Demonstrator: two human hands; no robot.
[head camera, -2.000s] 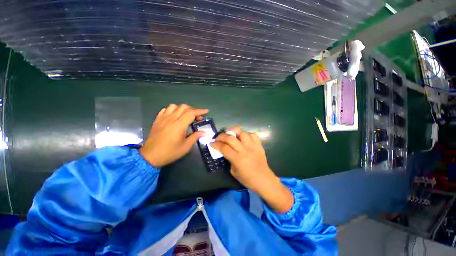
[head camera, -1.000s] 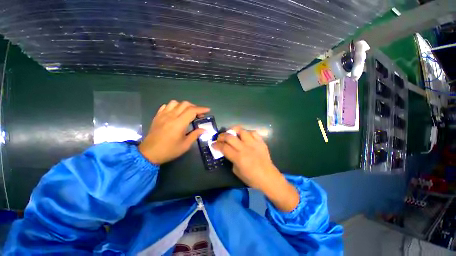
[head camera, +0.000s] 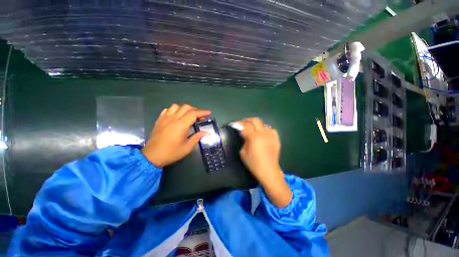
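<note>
A black keypad phone (head camera: 212, 150) lies on the dark green bench mat, its keys towards me and its screen shiny with glare. My left hand (head camera: 173, 134) holds the phone's upper left side, index finger at its top edge and thumb at the screen's left. My right hand (head camera: 260, 146) is to the right of the phone, apart from it, with fingers curled. A small white thing (head camera: 236, 126), possibly a wad of cloth or tissue, shows at its fingertips. A dark shape lies beside it; I cannot tell what it is.
A tall stack of clear trays (head camera: 176, 45) spans the back. A clear sheet (head camera: 120, 121) lies left. At right are a thin pale stick (head camera: 321, 130), a labelled bottle (head camera: 319, 75), a white box with a purple item (head camera: 347, 103) and a tray of black phones (head camera: 383, 118).
My right hand has moved off the phone to the right, uncovering the keypad and lower screen. My left hand has stayed at the phone.
</note>
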